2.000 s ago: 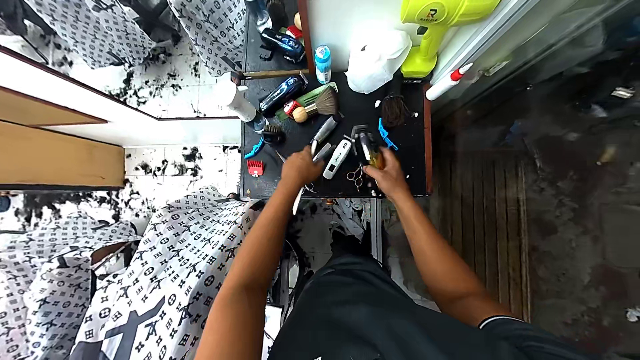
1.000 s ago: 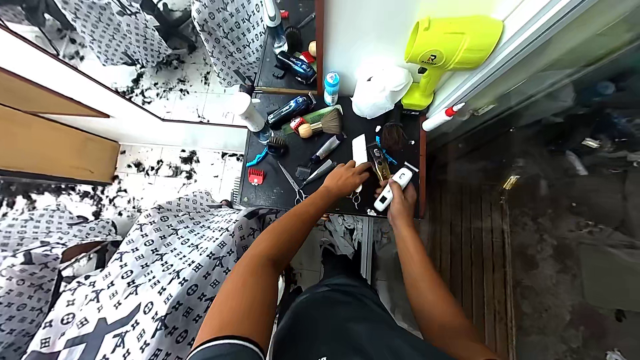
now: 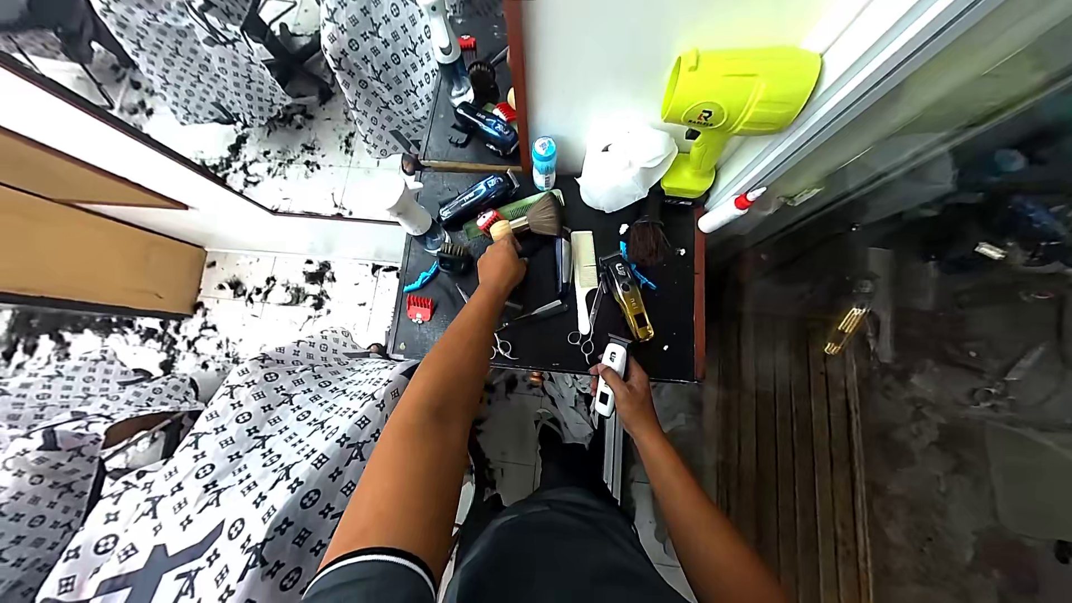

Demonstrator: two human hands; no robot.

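My right hand (image 3: 624, 389) is closed around a white hair trimmer (image 3: 611, 377) at the front edge of the black table. At the wooden handle end of a neck duster brush (image 3: 544, 215) is my left hand (image 3: 501, 266), its fingers bent around that end. Between the hands lie a cream comb (image 3: 584, 268), a pair of scissors (image 3: 586, 335) and a straight razor (image 3: 540, 311). A gold hair clipper (image 3: 628, 301) lies just beyond the trimmer. Left of my left hand are a round black brush (image 3: 455, 259) and a red clipper guard (image 3: 420, 309).
Along the back of the black table (image 3: 670, 356) stand a spray bottle (image 3: 419, 219), a blue can (image 3: 543, 163), a white plastic bag (image 3: 624, 167) and a yellow-green blower (image 3: 729, 100). A blue clipper (image 3: 477, 198) lies before the mirror. A patterned cape (image 3: 276, 469) fills the lower left.
My left hand has moved left and away from me, from the table's middle to the duster brush. My right hand has moved closer to me with the white trimmer, which lay on the table two seconds ago.
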